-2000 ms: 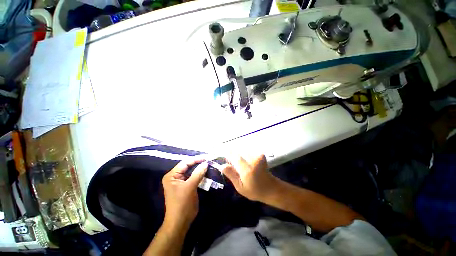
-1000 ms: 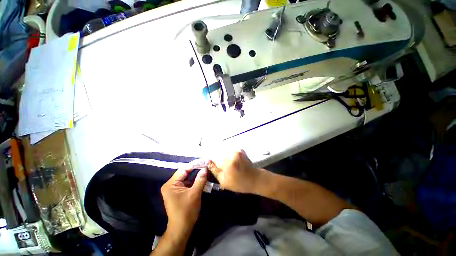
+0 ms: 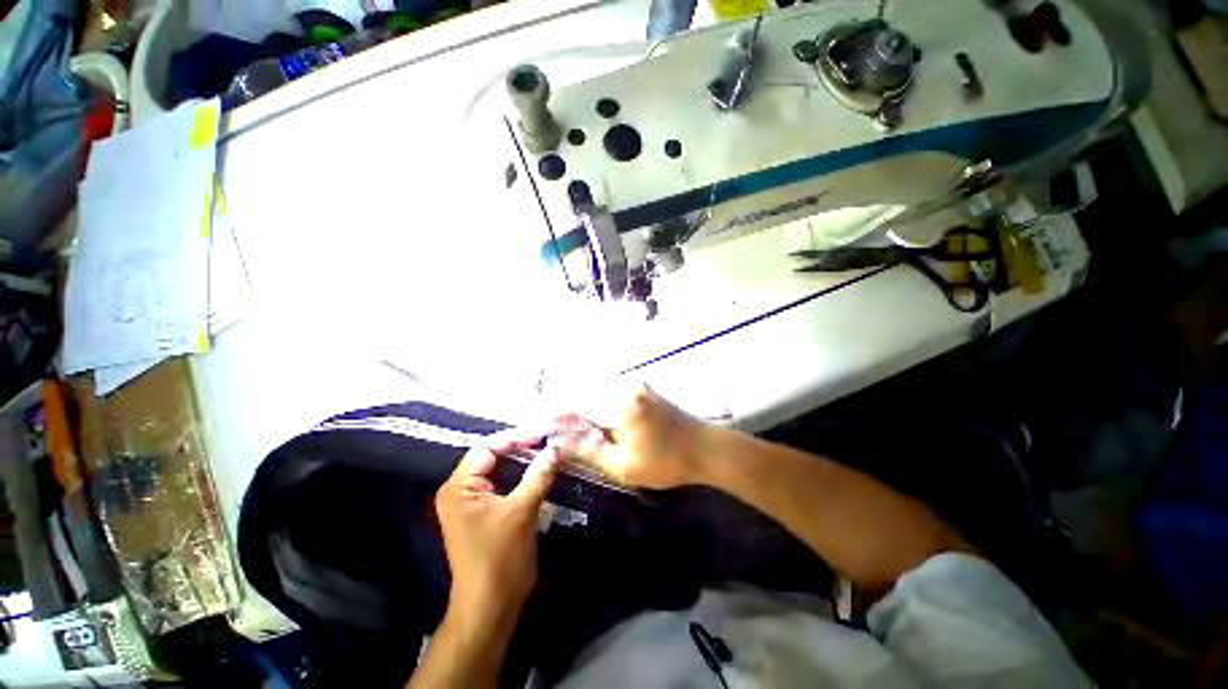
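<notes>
The black cloth, apparently trousers point(image 3: 364, 518), lies over my lap and the table's front edge. Its waistband point(image 3: 404, 425) with white stripes curves up to my hands. My left hand point(image 3: 496, 505) pinches the band between thumb and fingers. My right hand point(image 3: 640, 444) is closed at the band just right of it, fingertips almost touching the left ones. Whether the right hand also holds a small tool is hidden. A small white label point(image 3: 563, 516) hangs below the fingertips against the black cloth.
The sewing machine point(image 3: 808, 162) stands at the upper right, its needle area point(image 3: 633, 280) lit brightly. Black-and-yellow scissors point(image 3: 963, 263) lie beyond it. Paper sheets point(image 3: 146, 242) and a plastic-covered brown packet point(image 3: 155, 485) are at the left. An orange-handled tool point(image 3: 61, 433) lies far left.
Both hands stay at the waistband. The right hand has shifted slightly up and left since the first frame. The label now lies flatter against the dark cloth, and more striped band shows right of the fingertips.
</notes>
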